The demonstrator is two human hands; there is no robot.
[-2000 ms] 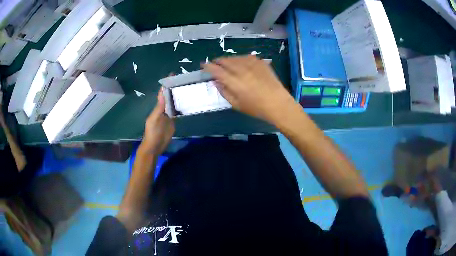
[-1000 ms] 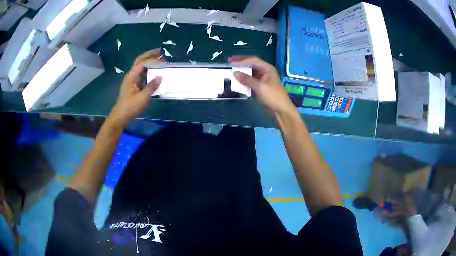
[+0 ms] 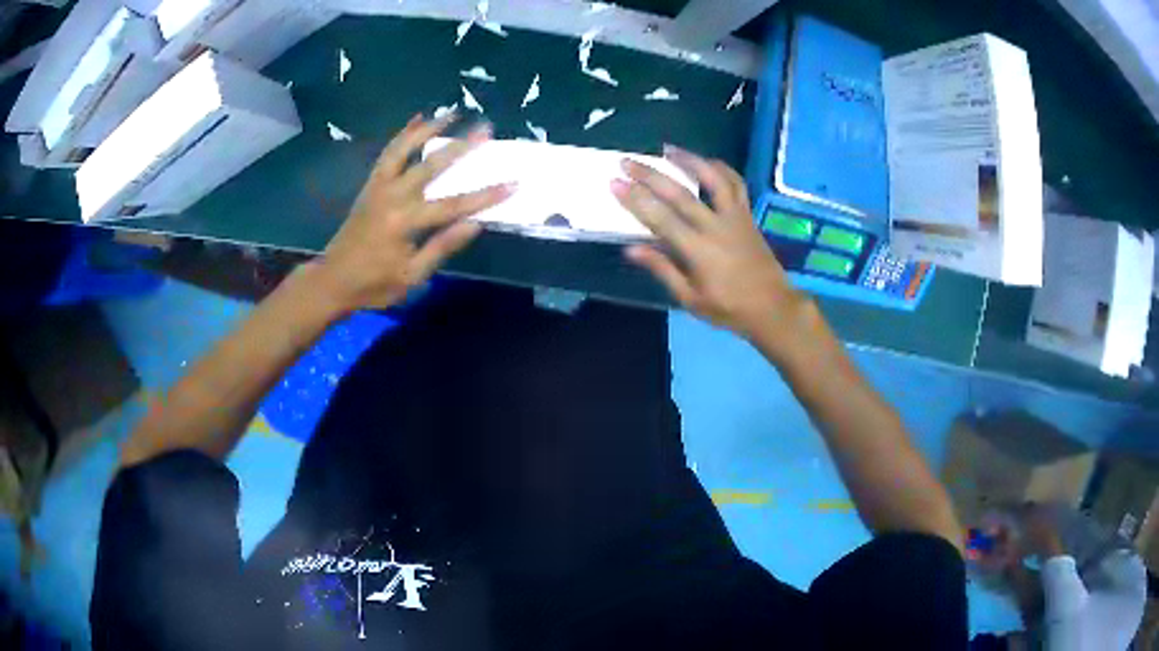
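Observation:
A white retail carton is on the green bench in front of me with its long narrow white side up. A small dark notch shows at its near edge. My left hand is spread over the carton's left end, fingers on the white face. My right hand is on its right end, fingertips on the same face. Both hands hold the carton between them. The faces under and behind it are hidden.
A blue digital scale with lit green displays stands right, with a white carton leaning by it. More cartons are at the left and another far right. White scraps lie behind. A person's arm is low right.
The open carton now shows a plain white face where its recess and white contents showed. My right hand has come off the top to the right end, and both hands' fingers lie across the face.

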